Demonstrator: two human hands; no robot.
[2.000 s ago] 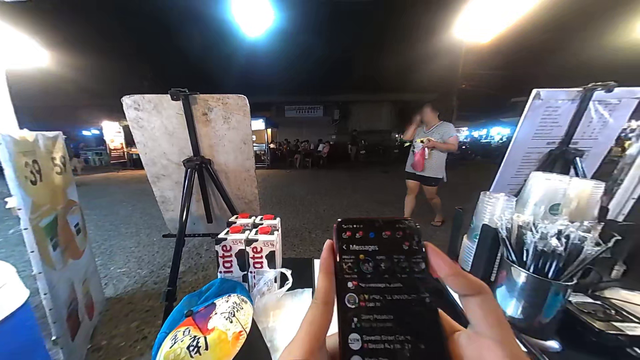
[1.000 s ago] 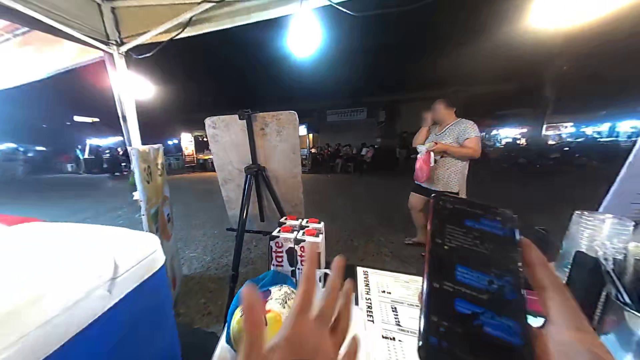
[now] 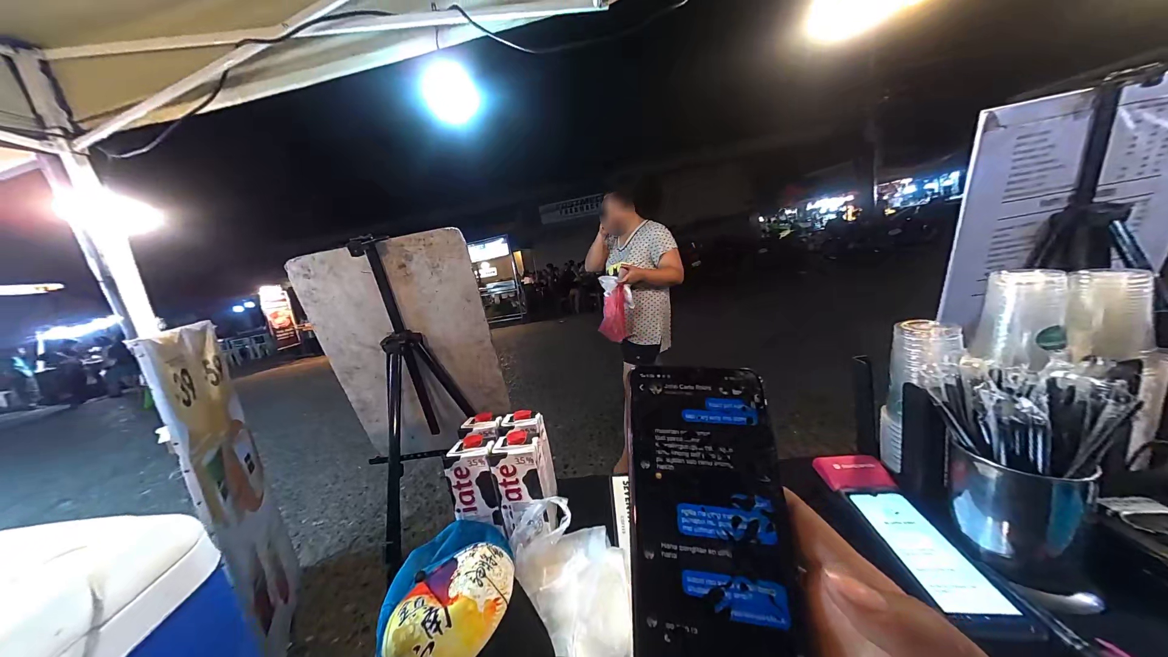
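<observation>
My right hand (image 3: 849, 584) holds a dark smartphone (image 3: 712, 511) upright at the lower middle, its screen showing a message conversation. My left hand is out of the frame. Left of the phone lie a white plastic bag (image 3: 570, 575) and a colourful cap (image 3: 456, 593) with a blue edge. Behind them stand several milk cartons (image 3: 502, 465) with red caps. A second phone (image 3: 931, 552) with a lit screen lies to the right, by a pink object (image 3: 853, 474). Wrapped black straws (image 3: 1022, 420) fill a metal cup (image 3: 1017, 511).
Clear plastic cups (image 3: 1022, 310) are stacked at the right, before a menu board (image 3: 985, 219). A board on a black easel (image 3: 401, 338) stands ahead. A blue and white cooler (image 3: 119, 575) is at the lower left. A person (image 3: 648, 274) with a pink bag stands beyond the table.
My left hand, spread over the cap and cartons one second ago, has left the view. Two seconds ago both hands were around the phone, which showed a message list. The view has shifted.
</observation>
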